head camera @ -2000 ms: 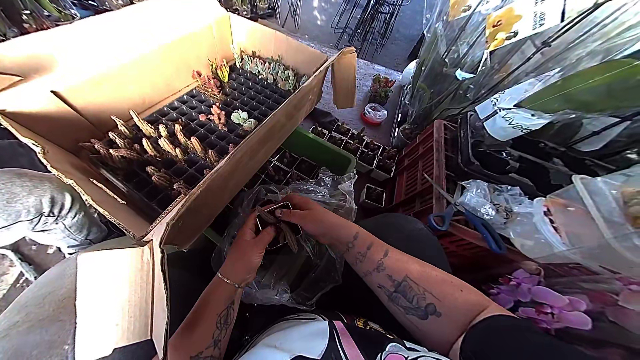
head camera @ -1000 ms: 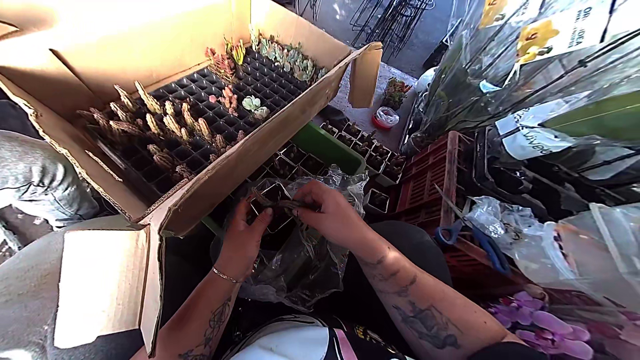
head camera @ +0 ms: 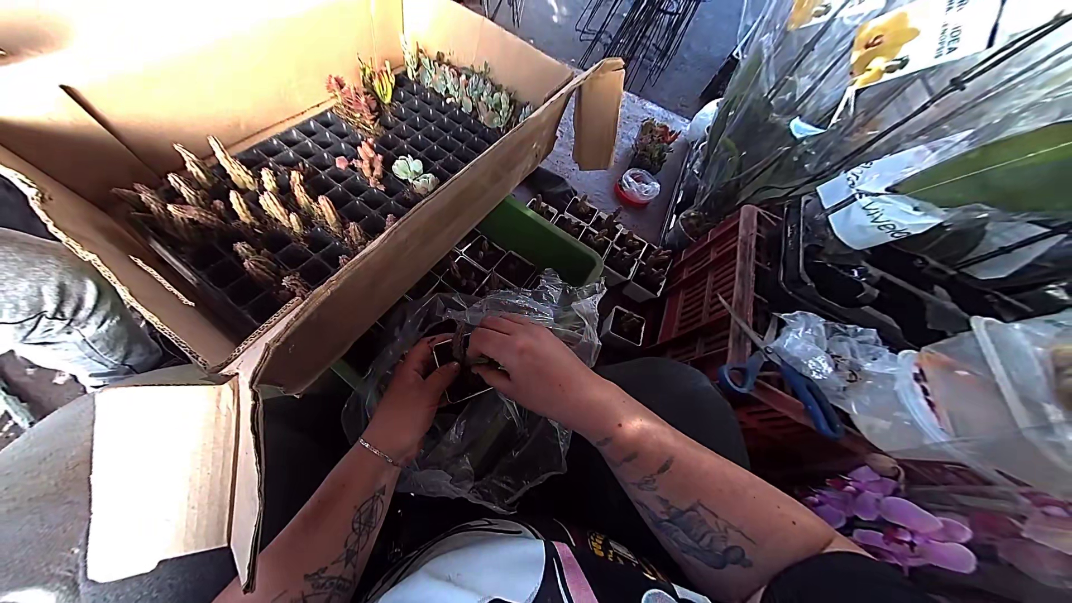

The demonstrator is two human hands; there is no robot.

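My left hand [head camera: 412, 402] grips a small square plant pot [head camera: 456, 387] from its left side, above a clear plastic bag [head camera: 511, 456] on my lap. My right hand [head camera: 528, 360] pinches a thin dark plant cutting [head camera: 460, 342] upright at the pot; the fingers partly hide both. To the upper left, a cardboard box [head camera: 402, 243] holds a black cell tray [head camera: 322, 159] with cactus cuttings [head camera: 268, 201] and small succulents [head camera: 408, 168].
Small square pots [head camera: 620, 251] stand beyond a green container [head camera: 540, 239]. To the right are a red plastic crate [head camera: 712, 268], blue-handled scissors [head camera: 808, 398], plastic-wrapped orchids [head camera: 879, 50], clear tubs [head camera: 963, 385] and pink orchid flowers [head camera: 913, 519]. A person's leg [head camera: 67, 301] is at far left.
My right hand has closed in on the pot, and the dark cutting, lying sideways across it one second ago, now stands upright there. The left hand keeps hold of the pot.
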